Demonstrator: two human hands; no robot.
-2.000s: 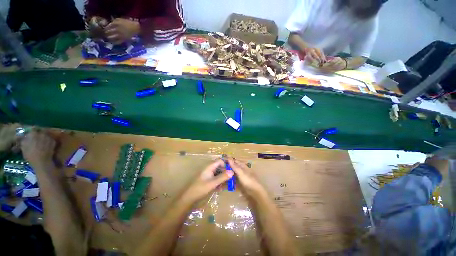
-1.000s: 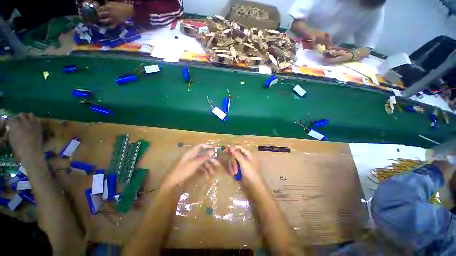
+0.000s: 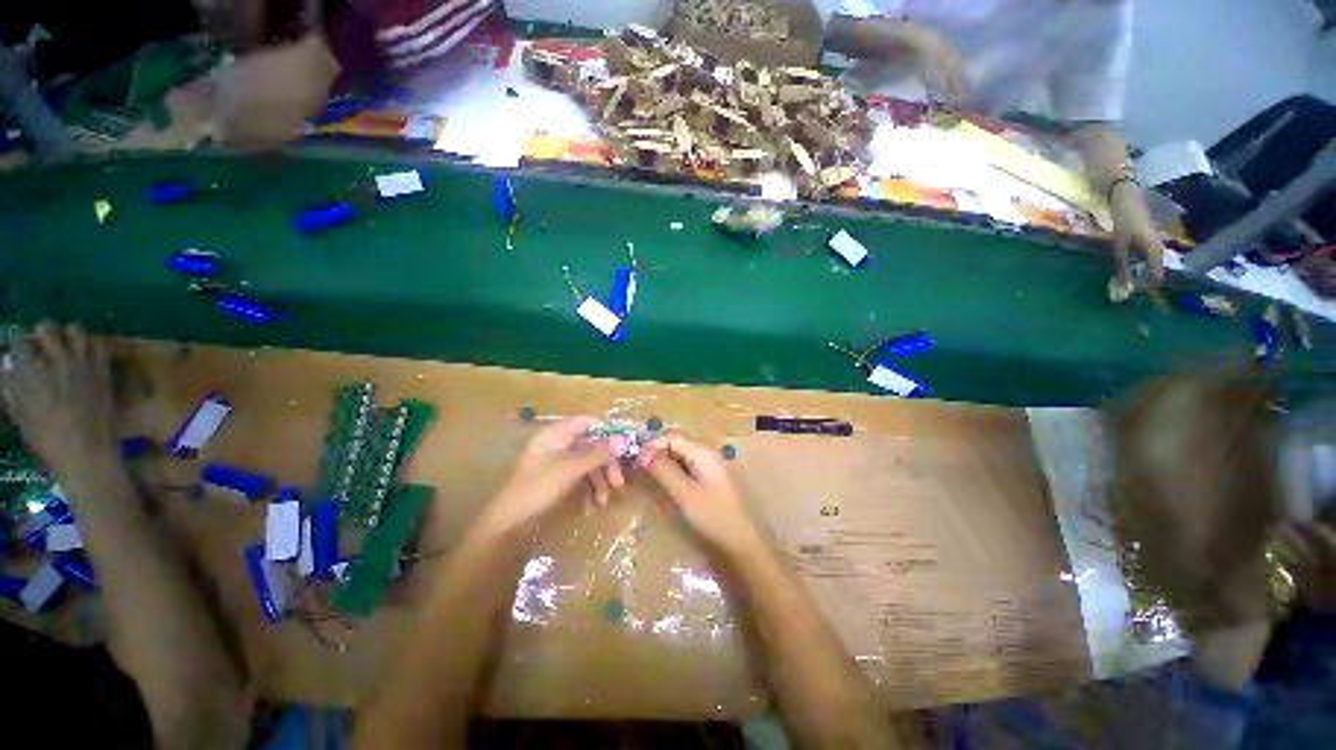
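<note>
My left hand (image 3: 560,466) pinches a small pale and green piece, apparently a small circuit board (image 3: 623,444), above the bench. My right hand (image 3: 695,481) has its fingertips closed at the right side of the same piece. The fingers hide most of it, and no blue cell shows in either hand. Green circuit board strips (image 3: 364,457) with component rows lie left of my hands. Blue battery cells (image 3: 281,531), some with white pads, lie left of the strips.
A black stick (image 3: 803,427) lies beyond my right hand. Clear film (image 3: 615,608) glares between my forearms. The green conveyor (image 3: 440,301) carries scattered cells. Another person's arm (image 3: 125,564) is at left, a blurred head (image 3: 1194,491) at right. A tan heap (image 3: 733,117) lies across the belt.
The blue cell seen in my right hand is now out of sight, and my hands have come together at the small piece. The person at right has moved; a hand across the belt reaches to it.
</note>
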